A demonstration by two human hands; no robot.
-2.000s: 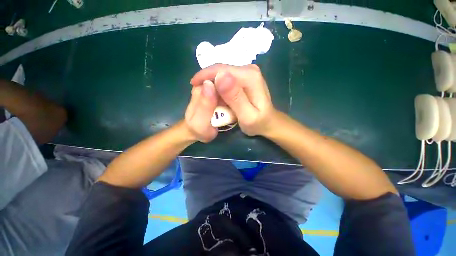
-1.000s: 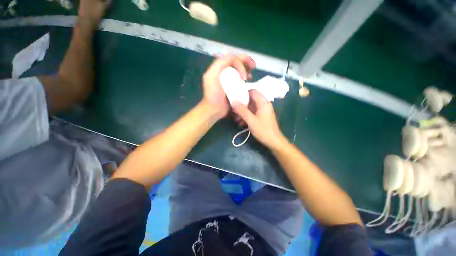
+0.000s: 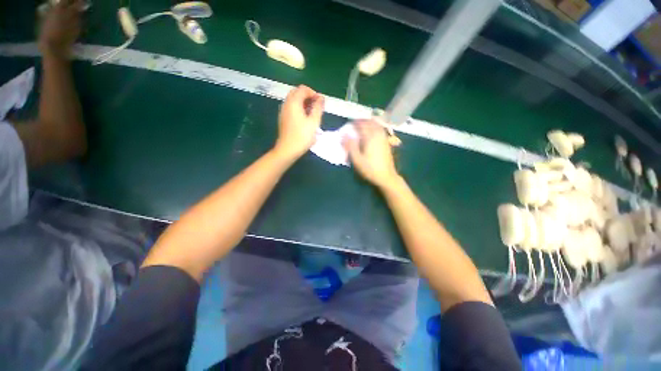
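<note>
The white crumpled paper or cloth (image 3: 332, 147) lies on the dark green table in front of me, between my hands. My left hand (image 3: 298, 122) is at its upper left with curled fingers; whether anything is inside them is hidden. My right hand (image 3: 371, 151) is blurred, palm down at the paper's right edge, with its fingertips touching or over it; its grip does not show clearly. No bar shows in either hand. A cream bar with a cord (image 3: 372, 62) lies just beyond the whitish strip.
More corded bars (image 3: 286, 53) lie beyond the whitish strip (image 3: 181, 67). A grey post (image 3: 442, 61) rises beside my right hand, near a small tan blob (image 3: 393, 139). Bars are heaped (image 3: 558, 210) at right, cords over the edge. Another person's arm (image 3: 64, 101) is at left.
The bar that was between my hands no longer shows there. My hands have moved apart, the right one to the paper near the post. The view has shifted right, showing more of the heap.
</note>
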